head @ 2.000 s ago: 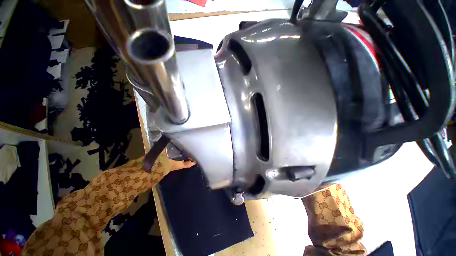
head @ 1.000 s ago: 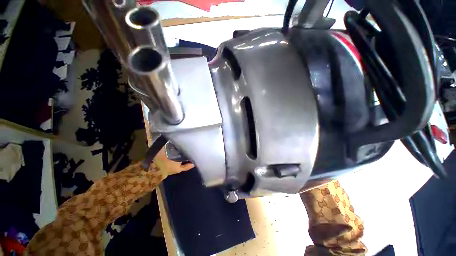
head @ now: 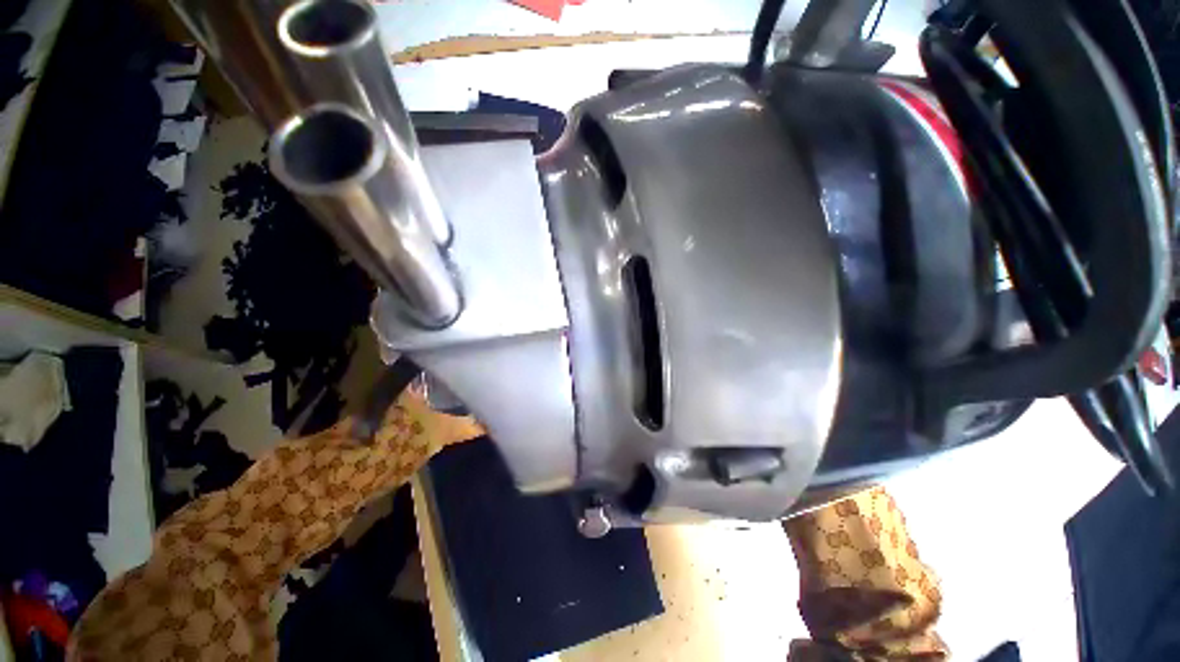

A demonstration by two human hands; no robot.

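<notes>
The straight-knife cutting machine (head: 712,285) fills the middle of the view, its silver motor lying across above the table, with bright metal tubes at its left and a black handle at its right. A dark cut panel stack (head: 544,556) lies below the motor at the table's left edge. My left arm, in a tan patterned sleeve, reaches in from the lower left; my left hand (head: 447,427) shows only as a small strip of skin, the rest hidden behind the machine. My right sleeve comes up from the bottom right of centre; my right hand is hidden behind the motor.
The table's white top (head: 983,543) shows with brown underlay paper (head: 705,595). Dark cloth (head: 1132,556) lies at the far right. Coral-red pieces (head: 541,7) show at the top edge. Dark scraps (head: 291,272) cover the floor at left, near a shelf (head: 127,453).
The machine shifts slightly in view and its tubes look larger and further left. The sleeves and the stack stay nearly in place.
</notes>
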